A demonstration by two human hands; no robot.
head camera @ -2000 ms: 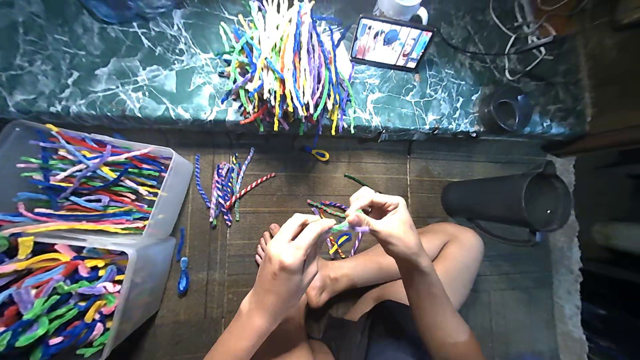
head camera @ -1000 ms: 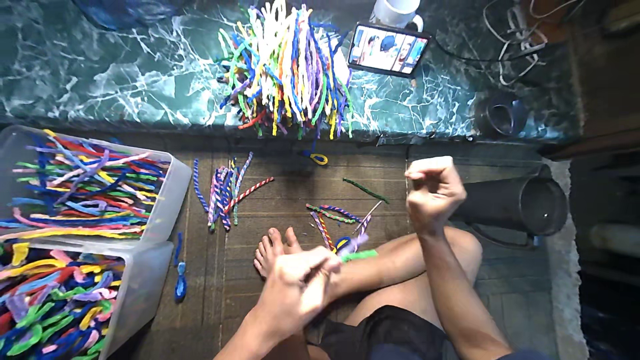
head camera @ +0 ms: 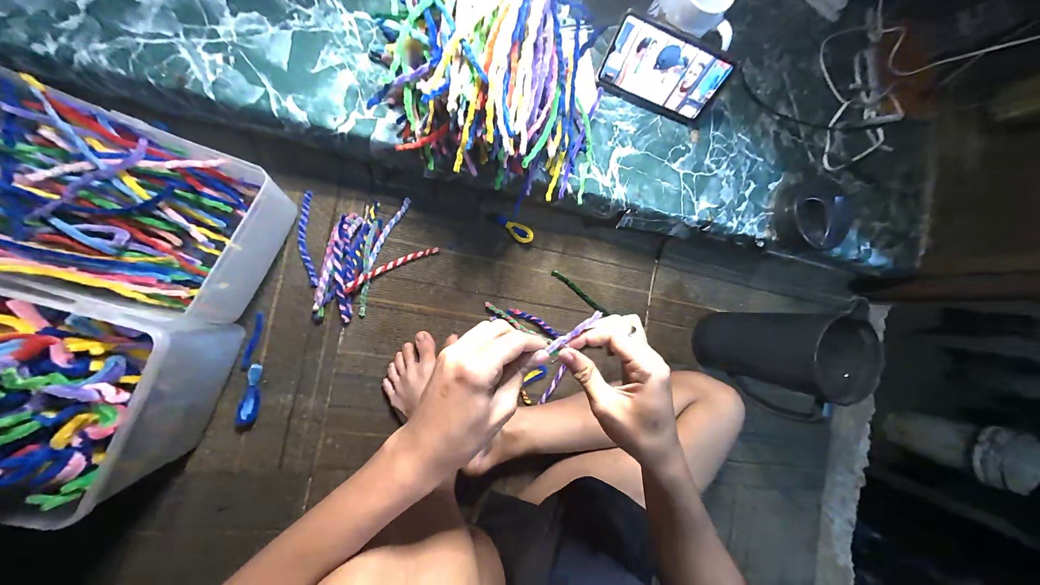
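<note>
Between my two hands is a twisted purple fuzzy stem (head camera: 575, 331), with a bit of green near my left fingertips. My left hand (head camera: 479, 382) pinches its lower end between thumb and fingers. Thumb and fingers of my right hand (head camera: 630, 386) close on it from the other side. Under and behind the hands, several twisted stems (head camera: 532, 318) lie on the floor, partly covered by the fingers. A dark green stem (head camera: 578, 291) lies just beyond them. Further left on the floor is a loose bunch of twisted two-coloured stems (head camera: 349, 260).
Two translucent plastic bins (head camera: 268, 219) (head camera: 191, 382) of colourful stems stand at left, a blue tool-like item (head camera: 249, 398) beside them. A marbled green ledge (head camera: 268, 49) carries a heap of stems (head camera: 504, 89), a phone (head camera: 665, 67) and a mug (head camera: 699, 12). A dark pitcher (head camera: 780, 353) lies at right.
A second ago my hands were apart, the left one holding a purple and green piece. The right hand has moved left, and both now meet at the purple stem.
</note>
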